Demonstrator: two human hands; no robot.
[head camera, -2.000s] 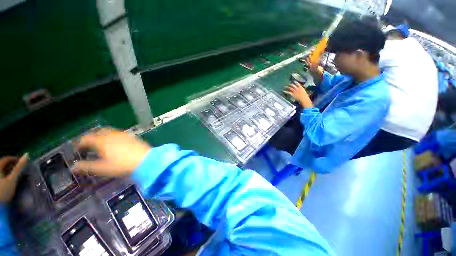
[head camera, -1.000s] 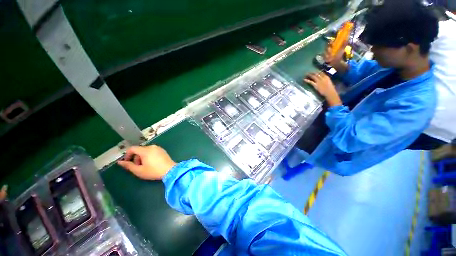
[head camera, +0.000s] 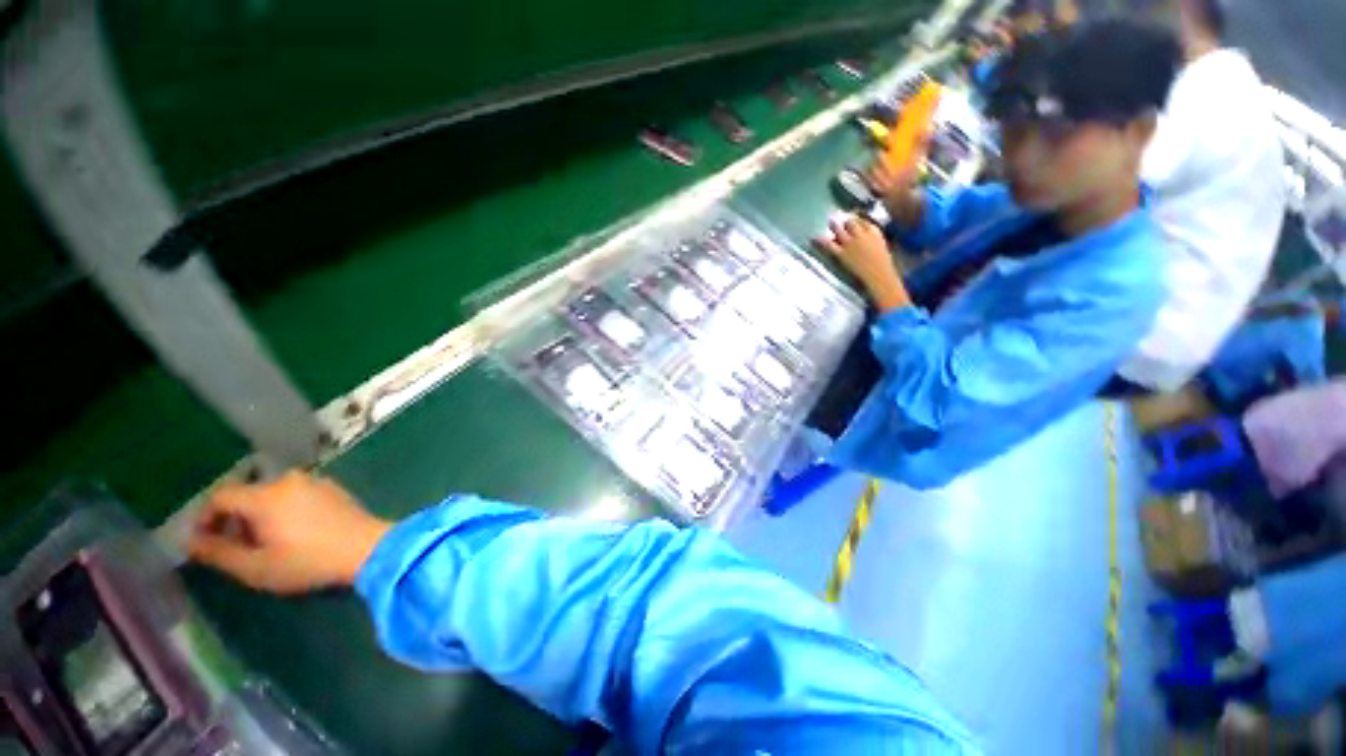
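Observation:
A clear blister tray (head camera: 222, 672) lies at the lower left, cut off by the picture's edge. A phone housing (head camera: 101, 665) with a pinkish-red rim sits in one of its pockets. My right hand (head camera: 288, 535) is just right of the tray, over the bench edge by the foot of the upright, with its fingers curled. It is blurred, and I cannot tell whether it holds anything small. My left hand is out of the picture.
A second blister tray (head camera: 687, 355) full of phone units lies on the bench. A worker in a blue smock (head camera: 1019, 325) sits beyond it with an orange tool (head camera: 912, 133). Units lie on the recessed belt (head camera: 487, 222). A metal upright (head camera: 148, 236) stands left.
My right hand has moved from over the left tray to the bench edge beside it. My left hand has gone out of view. The view has shifted, so the left tray shows less.

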